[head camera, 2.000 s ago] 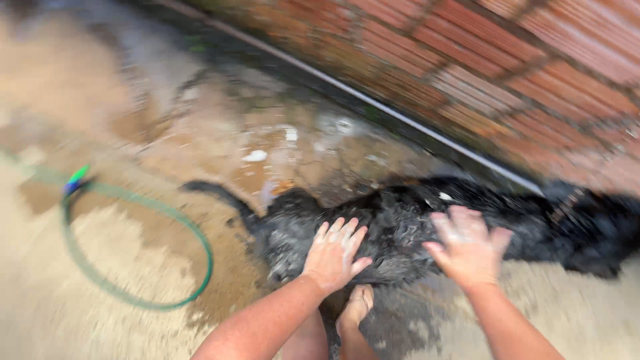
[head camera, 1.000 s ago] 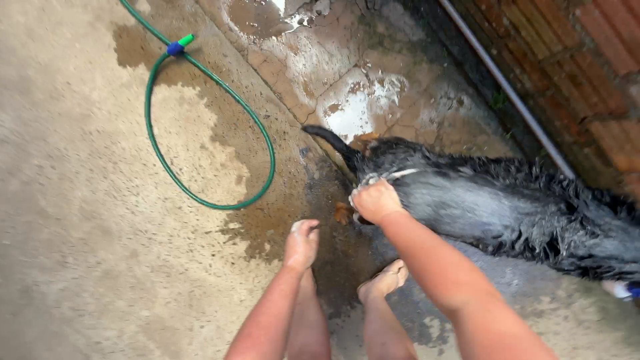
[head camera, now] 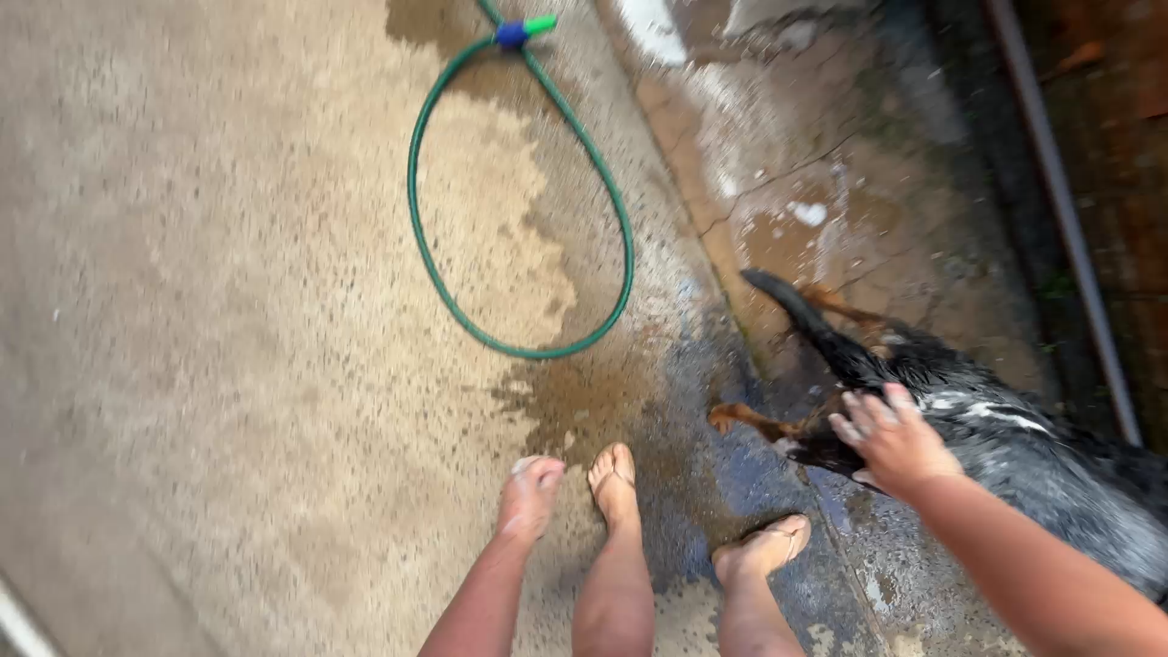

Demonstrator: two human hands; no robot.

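A wet black dog (head camera: 1031, 438) with tan lower legs stands at the right, its tail (head camera: 794, 306) pointing up and left. Streaks of white foam lie on its back. My right hand (head camera: 890, 438) rests with spread fingers on the dog's rump near the base of the tail, with foam on the fingers. Away from the dog, my left hand (head camera: 532, 493) hangs beside my sandalled feet, its fingers curled and a bit of foam on them; whether it holds anything is unclear. The dog's head is out of view.
A green garden hose (head camera: 628, 237) lies in a loop on the concrete, with a blue and green fitting (head camera: 513, 35) at the top. Wet patches and white foam (head camera: 809, 213) mark the cracked paving. A metal pipe (head camera: 1063, 210) runs along the wall at the right.
Two seconds ago both hands lay on the dog's back; my left hand has since come off it. My right hand has opened from the closed shape it had at the rump one second ago.
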